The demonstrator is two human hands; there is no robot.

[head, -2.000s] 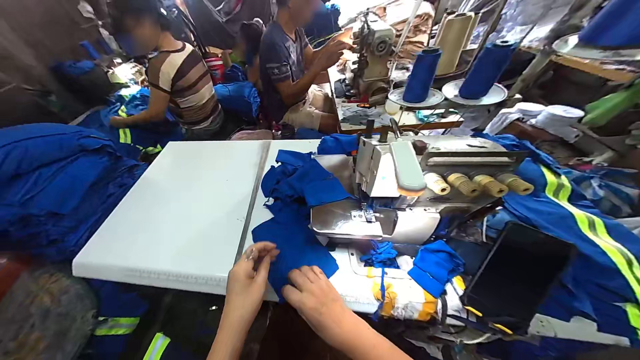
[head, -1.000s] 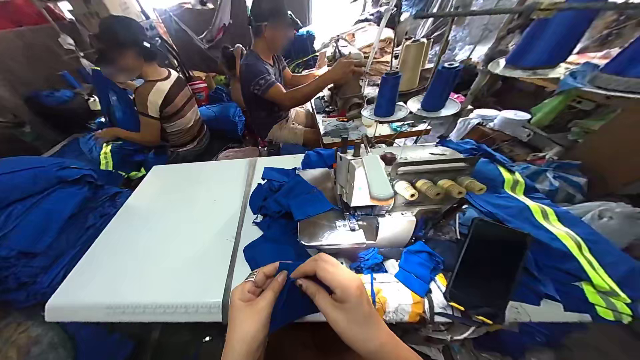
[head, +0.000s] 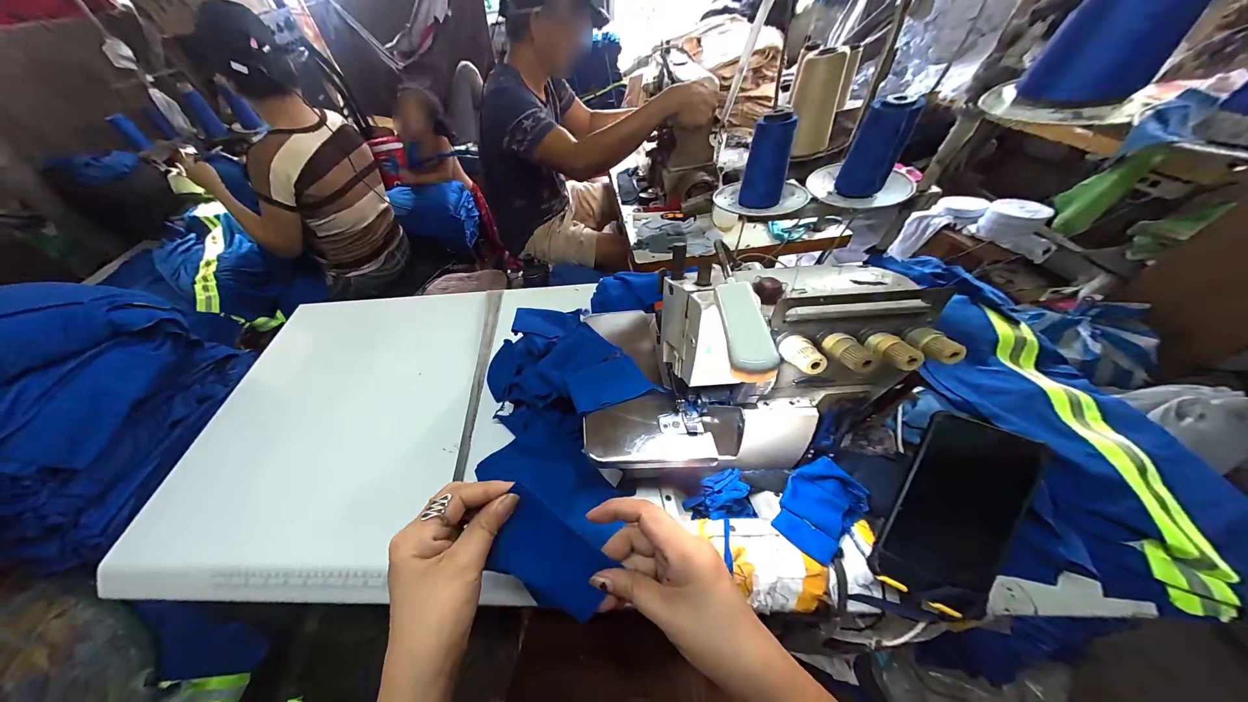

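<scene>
A blue fabric piece (head: 556, 551) spans the space between my hands at the table's front edge. My left hand (head: 453, 531) pinches its upper left corner between thumb and forefinger and wears a ring. My right hand (head: 653, 556) is at the piece's lower right, thumb near its edge, forefinger raised; whether it grips the cloth I cannot tell. More blue cloth pieces (head: 570, 366) lie bunched behind, beside the lit plate of an overlock sewing machine (head: 717, 370).
The white tabletop (head: 341, 419) extends left, beside a heap of blue fabric (head: 97, 409). A dark phone (head: 960, 497) stands tilted at right, near blue cloth with reflective strips (head: 1082, 409). Thread cones (head: 768, 161) stand behind the machine. Several people sit beyond the table.
Two seconds ago my right hand lay flat on the cloth; one second ago both hands were close together. Now they are farther apart, with the fabric piece raised between them.
</scene>
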